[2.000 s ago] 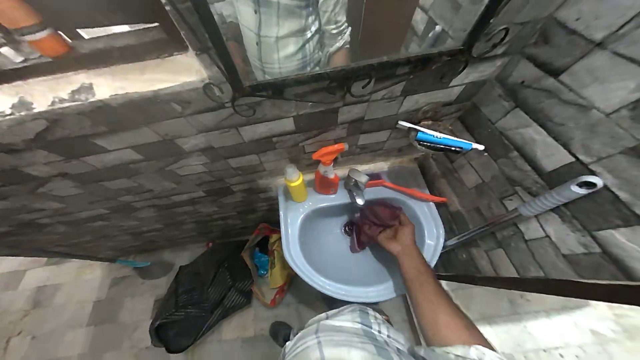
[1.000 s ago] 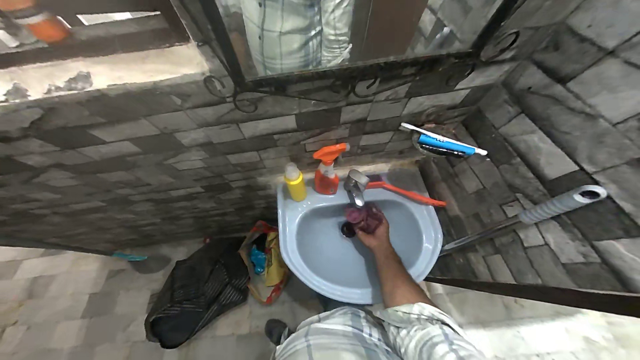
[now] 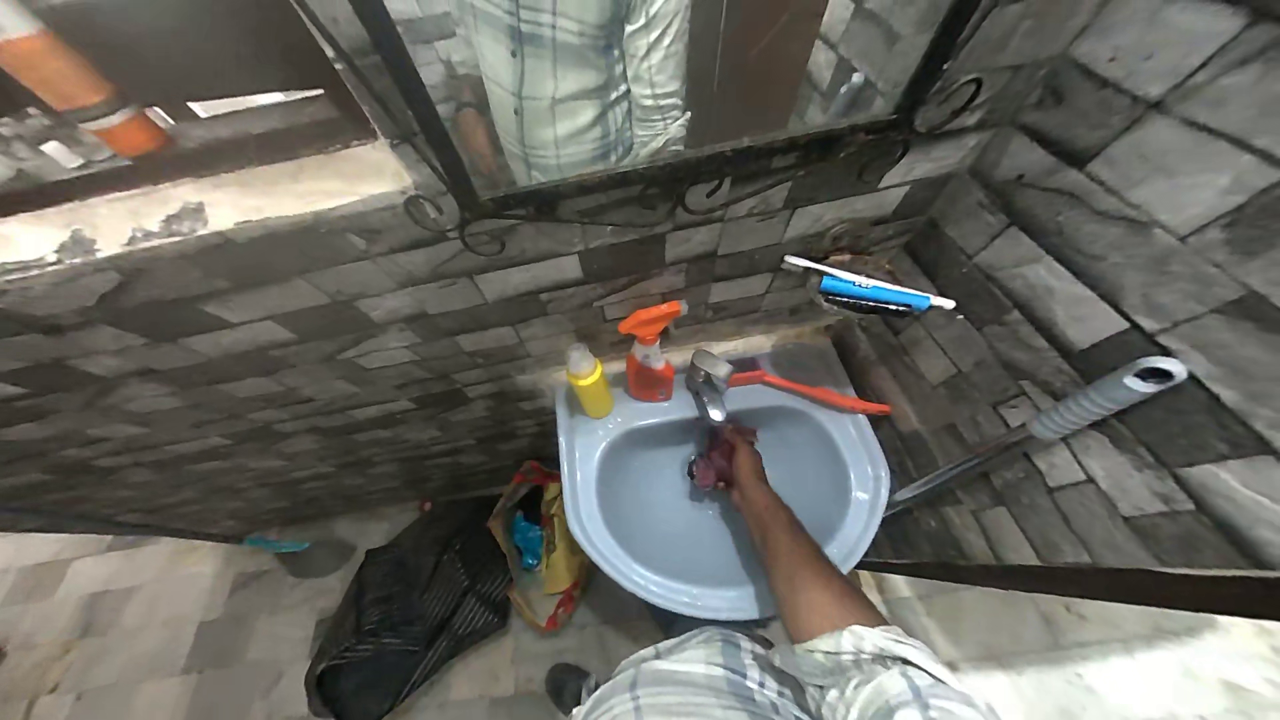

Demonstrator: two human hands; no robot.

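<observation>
My right hand [image 3: 743, 468] is closed on a crumpled maroon cloth [image 3: 714, 462] in the basin, just below the chrome faucet [image 3: 708, 385]. The cloth hangs by the drain. The light-blue washbasin [image 3: 640, 540] surrounds the hand. On its back ledge, left of the faucet, stand an orange spray bottle [image 3: 650, 370] and a yellow bottle with a clear cap [image 3: 590, 385]. A red-handled brush [image 3: 815, 390] lies on the ledge to the right. My left hand is out of view.
A black bag [image 3: 410, 610] and an open bag [image 3: 550, 540] with blue and yellow things lie on the floor left of the basin. A grey-gripped pole [image 3: 1090, 410] leans at the right. A framed mirror [image 3: 590, 90] hangs above; a blue tube [image 3: 875, 294] rests in the corner.
The maroon cloth, bunched under the faucet a second ago, now hangs lower, nearer the drain. Two seconds ago my right hand held it farther right in the basin.
</observation>
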